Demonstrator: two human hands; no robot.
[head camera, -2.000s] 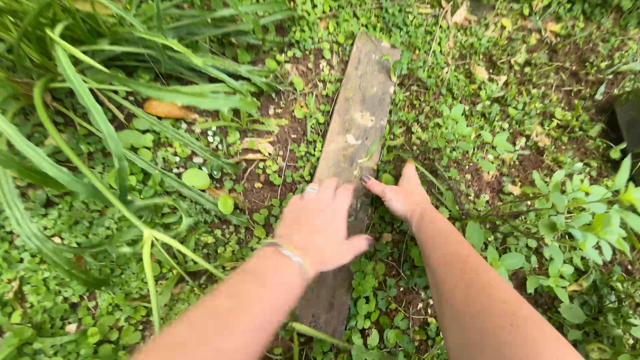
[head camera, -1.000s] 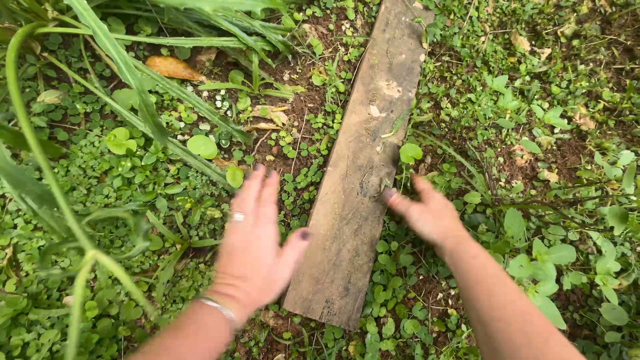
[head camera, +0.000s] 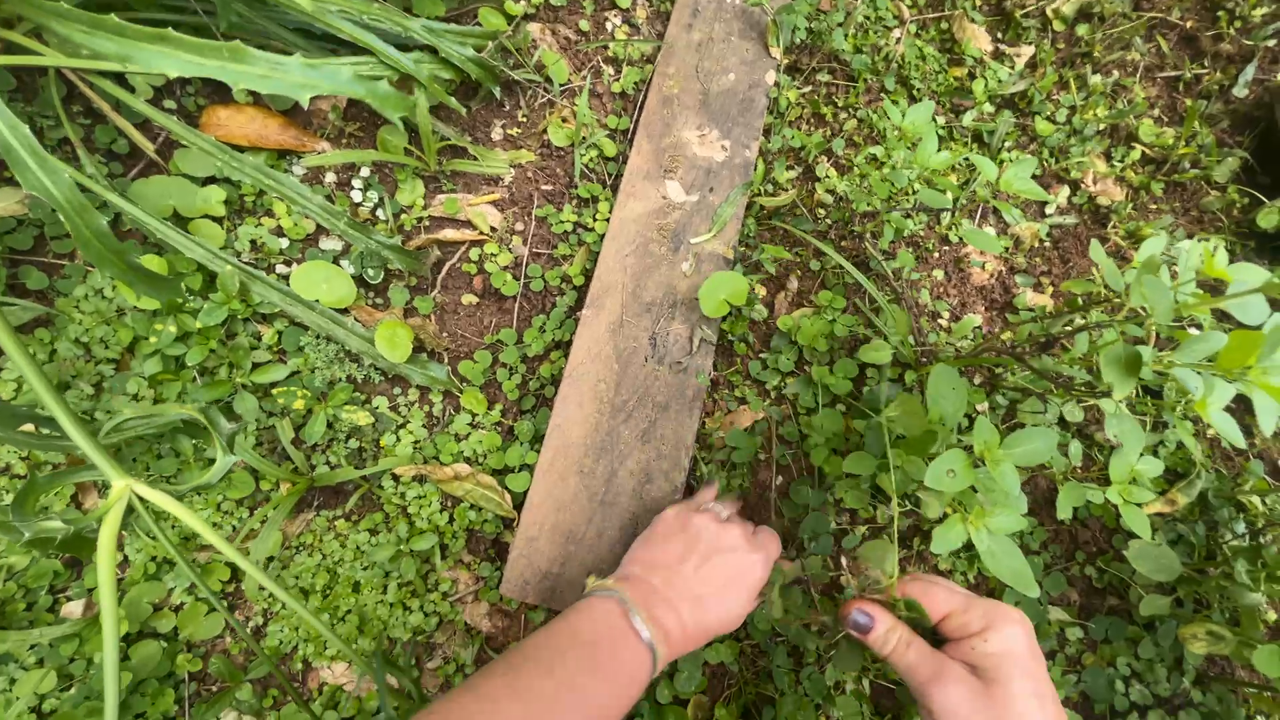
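A weathered wooden board (head camera: 640, 330) lies slantwise on ground covered in low weeds, with dry leaf bits on its face. My left hand (head camera: 700, 560), with a ring and a bracelet, reaches over the board's lower right edge; its fingers curl down at the weeds beside the wood, and whether they grip anything is hidden. To the right of it, my right hand (head camera: 950, 640) pinches a thin green weed stem (head camera: 893, 480) between thumb and fingers, just above the low plants.
Long serrated leaves (head camera: 220, 70) arch in from the upper left, and a thick forked green stalk (head camera: 118, 487) crosses the lower left. A brown dry leaf (head camera: 262, 128) lies near them. Broad-leaved weeds (head camera: 990, 490) grow at the right among patches of reddish soil.
My left hand has moved right, from the weeds left of the board to its lower right edge. My right hand has left the board's side and now holds a weed stem lower down.
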